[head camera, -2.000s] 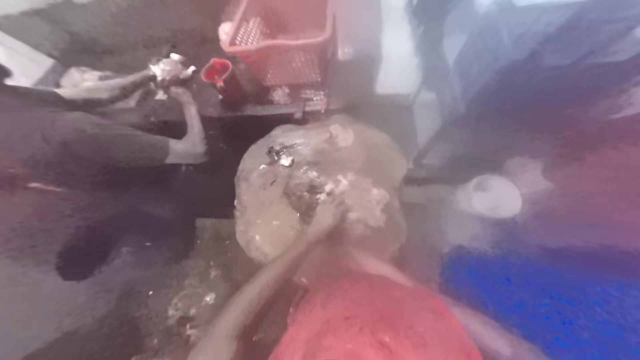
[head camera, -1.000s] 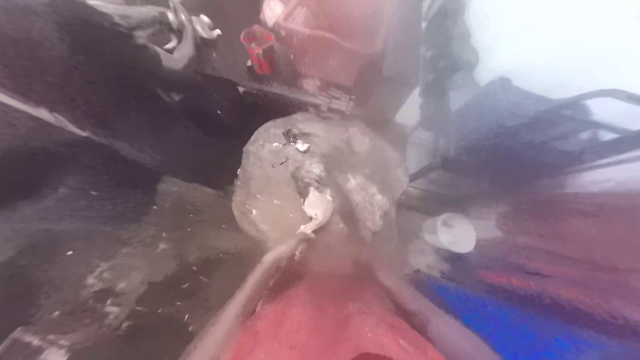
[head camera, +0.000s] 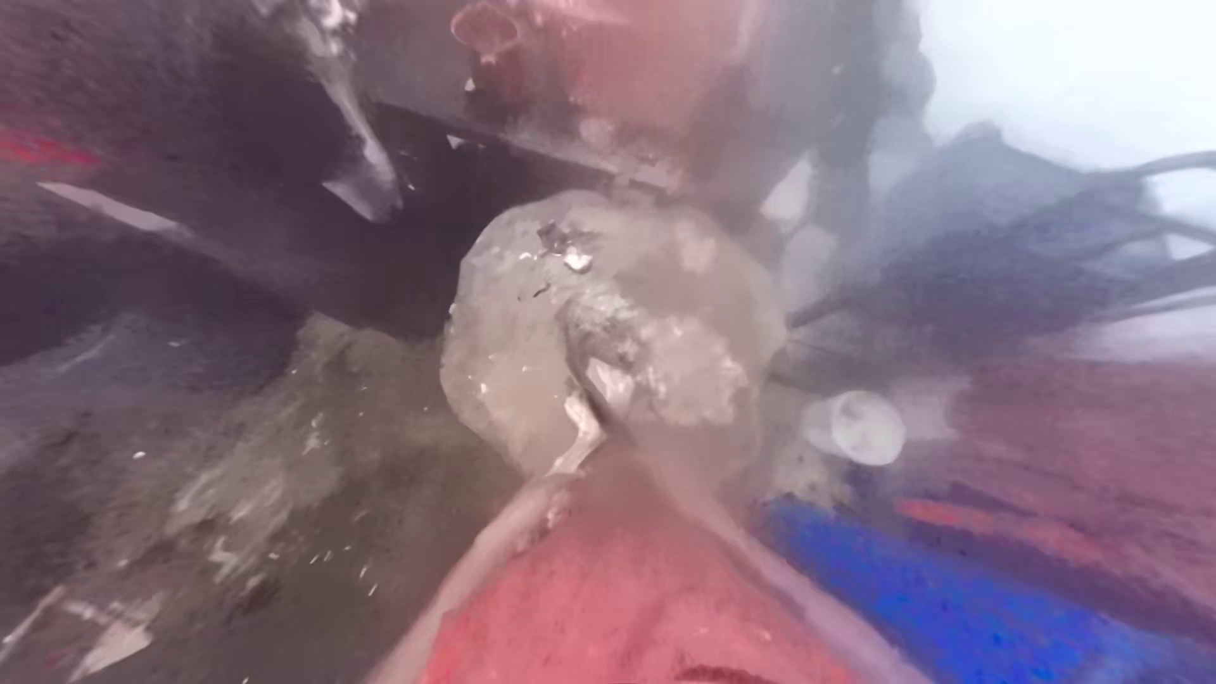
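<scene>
The view is hazy and blurred. A large, round, pale surface (head camera: 518, 313) lies in front of me, its material unclear. On its right half rests a pale, lumpy heap (head camera: 698, 375); small dark and white scraps (head camera: 570, 252) lie near its far edge. My left hand (head camera: 581, 432) is at the near side of the round surface, beside a whitish piece (head camera: 610, 380); whether it grips that piece is unclear. My right forearm reaches up from the lower right, and its hand is lost in blur near the heap.
A red container (head camera: 486, 33) stands beyond the round surface, near a blurred reddish crate (head camera: 636, 66). Another person's forearm (head camera: 356, 123) is at upper left. A round whitish object (head camera: 866, 427) is to the right, above blue material (head camera: 931, 589). Pale scraps litter the floor at left.
The view has shifted, moving the red container and crate toward the top edge. My left hand was farther over the round surface two seconds ago and is now at its near side.
</scene>
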